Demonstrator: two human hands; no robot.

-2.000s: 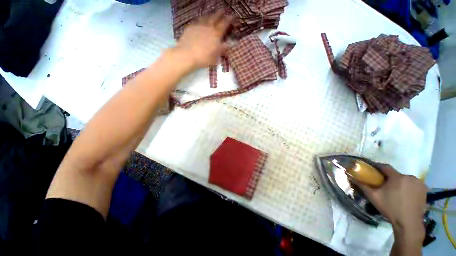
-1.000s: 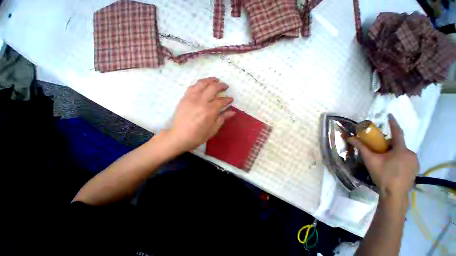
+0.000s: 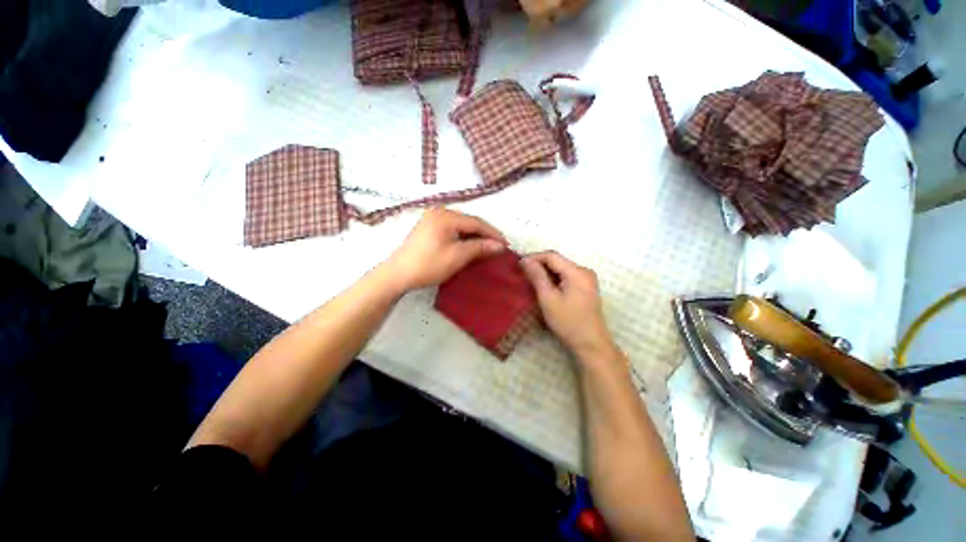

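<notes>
A red patch pocket piece [image 3: 483, 304] lies plain side up on the table in front of me, with a narrow plaid band along its lower right edge. My left hand [image 3: 450, 252] is at its upper left edge, fingertips pinching the top edge. My right hand [image 3: 564, 296] is at its upper right, thumb and fingers pinching the edge there. My fingers hide parts of the edge. The steam iron [image 3: 747, 365] with its yellow-brown handle [image 3: 816, 347] stands at the right, untouched.
A pressed plaid pocket [image 3: 293, 196] lies at the left. Plaid bundles [image 3: 505, 132] and strips [image 3: 429, 143] lie beyond. A large fan-like plaid bundle [image 3: 782, 148] sits at the far right. A whitish cloth [image 3: 757, 498] lies near the iron. A blurred hand shows at the top edge.
My right hand has let go of the iron and moved left to the pocket piece. Both hands now hold its upper edge. The iron stays at the right.
</notes>
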